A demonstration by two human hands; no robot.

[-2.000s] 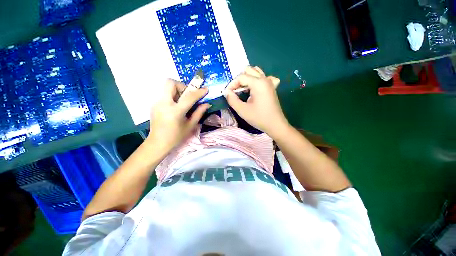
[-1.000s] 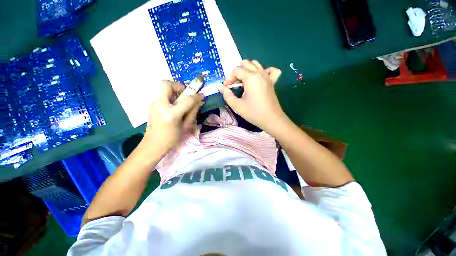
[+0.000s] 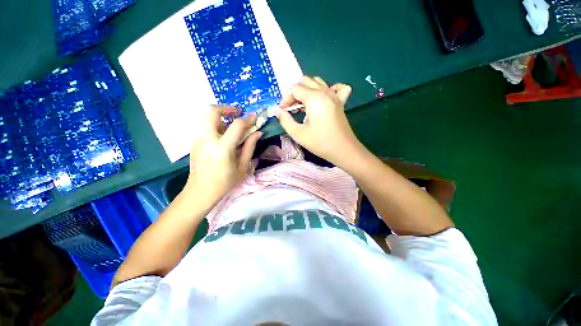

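A blue circuit board (image 3: pixel 232 54) with rows of white marks lies on a white sheet (image 3: pixel 156 83). My left hand (image 3: pixel 223 140) is at the board's near left corner, its fingers around a small pale tool (image 3: pixel 257 122) that is mostly hidden. My right hand (image 3: pixel 316 114) is at the near right corner and pinches a short whitish strip (image 3: pixel 294 108) between thumb and fingers. The tool's tip and the strip's end are close together over the board's near edge; I cannot tell if they touch.
Overlapping blue boards (image 3: pixel 60 127) lie at the left, with a smaller pile (image 3: pixel 83 22) above. A black phone (image 3: pixel 455 24), a crumpled white lump (image 3: pixel 537 15) and a clear bag (image 3: pixel 567 14) lie at the right. A blue crate (image 3: pixel 114 223) and a red stool (image 3: pixel 546 79) stand below bench level.
The tool in my left hand, earlier pointing up over the board, is now lower and angled towards the strip. The camera view has shifted slightly. My right hand still pinches the strip.
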